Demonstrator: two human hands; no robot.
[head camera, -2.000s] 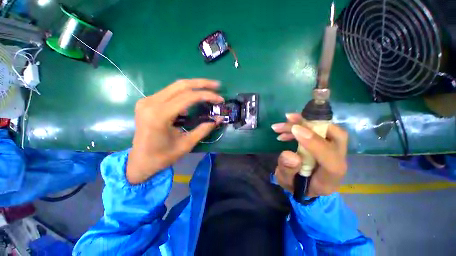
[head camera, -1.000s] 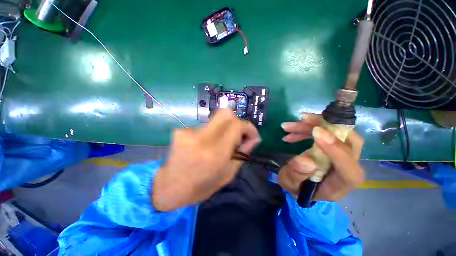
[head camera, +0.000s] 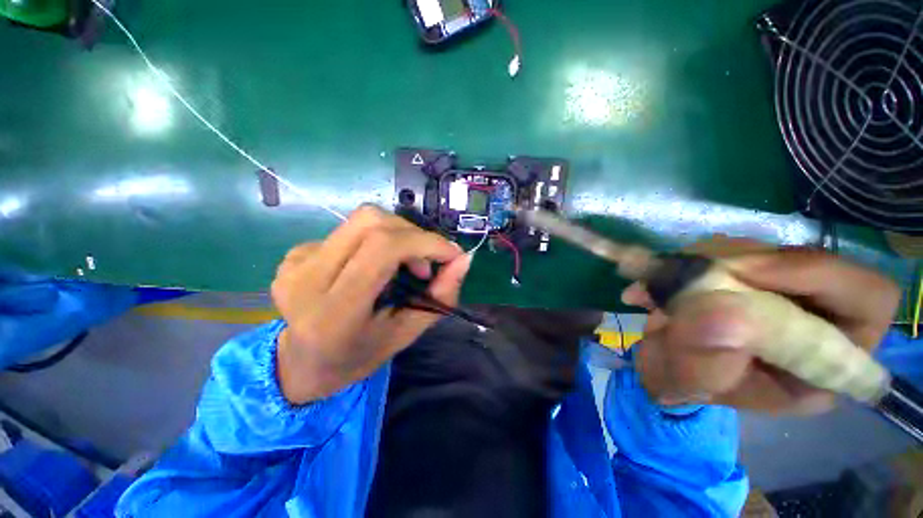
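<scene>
My left hand (head camera: 359, 304) pinches the thin solder wire (head camera: 479, 243) between thumb and forefinger and also holds dark tweezers (head camera: 445, 307) under its fingers. The wire's end reaches the lower part of an open black device housing (head camera: 471, 202). The housing sits in the black fixture (head camera: 413, 209) with lettering and a triangle. A short red lead with a connector hangs from it. My right hand (head camera: 754, 324), blurred, holds the soldering iron (head camera: 607, 248) by its cream handle. Its barrel points left, the tip at the right side of the housing; contact cannot be told.
A second open housing (head camera: 440, 35) with a red lead lies at the top edge. A round-grilled black fan (head camera: 875, 101) stands at the right. The green-edged solder spool (head camera: 35, 12) is cut off at upper left. A small dark piece (head camera: 268, 187) lies left on the green mat (head camera: 304, 91).
The iron has swung from upright to pointing left, its tip now by the housing. My left hand has uncovered the housing and brought the solder wire to it. The view has shifted.
</scene>
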